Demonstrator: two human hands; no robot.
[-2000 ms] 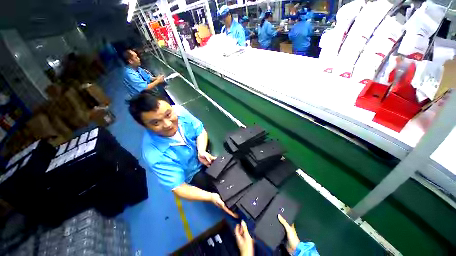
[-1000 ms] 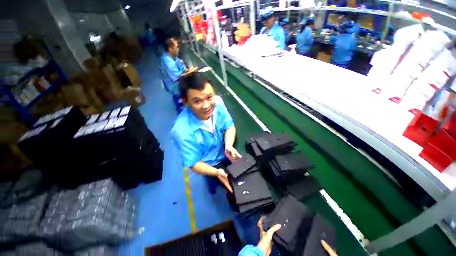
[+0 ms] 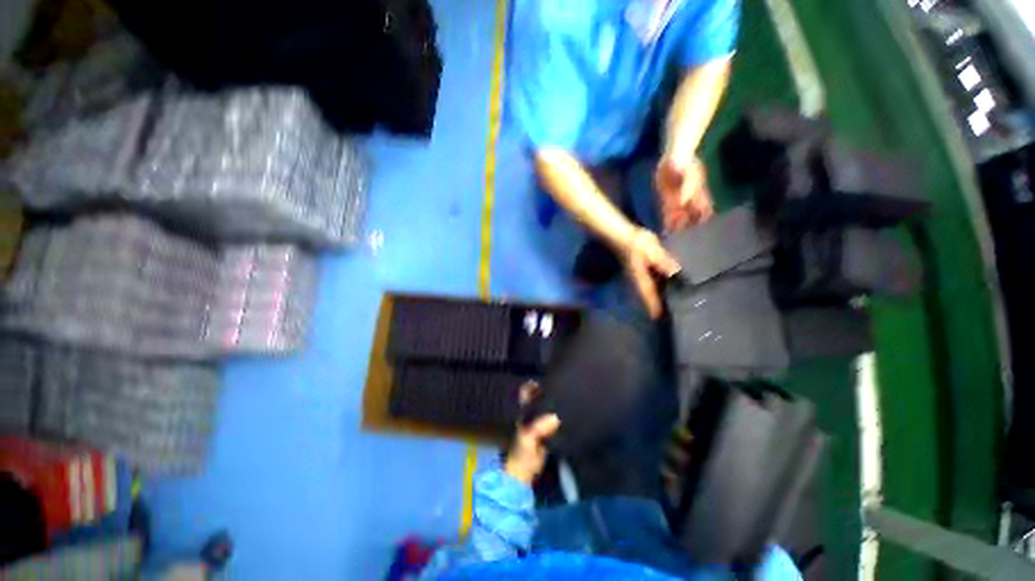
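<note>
My left hand grips a blurred flat black insert by its left edge, over the right end of the open carton on the floor. The carton holds two rows of black inserts standing on edge, with small white marks at the right. A tilted, blurred stack of black inserts is at the bench's near side. My right hand is mostly hidden by this stack; only what look like fingertips show at its left edge, with my sleeve below. More black insert piles lie on the green bench.
A person in a blue smock sits beyond the carton, one hand touching the bench piles. Wrapped grey stacks and a black stack stand on the blue floor at left. A yellow line runs past the carton. A metal post crosses lower right.
The view has swung down toward the carton. My left hand has moved from the bench inserts to above the carton with a black insert. The seated person's hands remain by the piles.
</note>
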